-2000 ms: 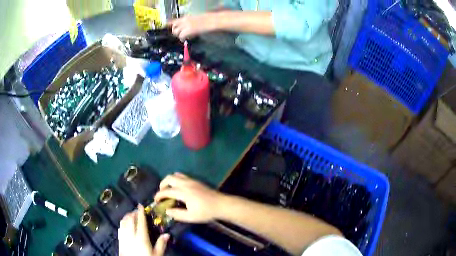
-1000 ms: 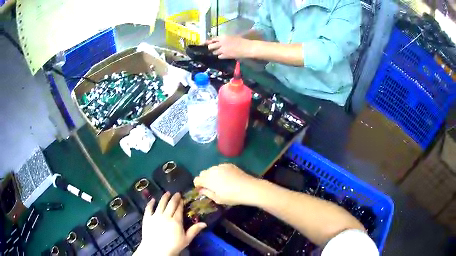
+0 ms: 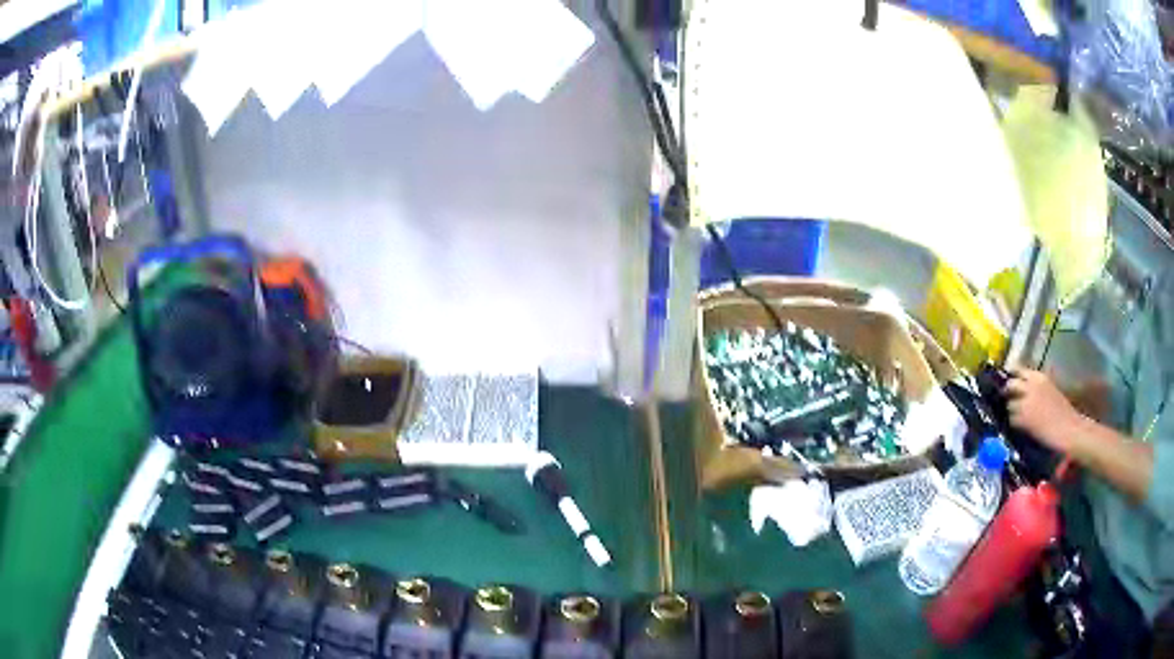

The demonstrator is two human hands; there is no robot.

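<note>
Neither of my hands is in the picture. Nearest in front of me, several black housings (image 3: 579, 627) stand side by side in a long row along the bottom edge, cut off by it. Each shows a brass ring (image 3: 493, 600) at its far end. Behind the row on the left lie several short black parts with white stripes (image 3: 345, 496). A black-and-white stick (image 3: 568, 509) lies behind the middle of the row.
A small blue fan (image 3: 196, 345) stands at left. A small box of dark parts (image 3: 366, 402), screw trays (image 3: 474, 415), a large cardboard box (image 3: 740, 470), white tissue (image 3: 789, 510), a clear bottle (image 3: 950, 528) and a red bottle (image 3: 998, 566) stand behind. A coworker's hand (image 3: 1043, 409) is at right.
The view has swung left, so the bottles and coworker sit further right and the fan shows. Both hands, which were on a part with gold metal, have left the picture.
</note>
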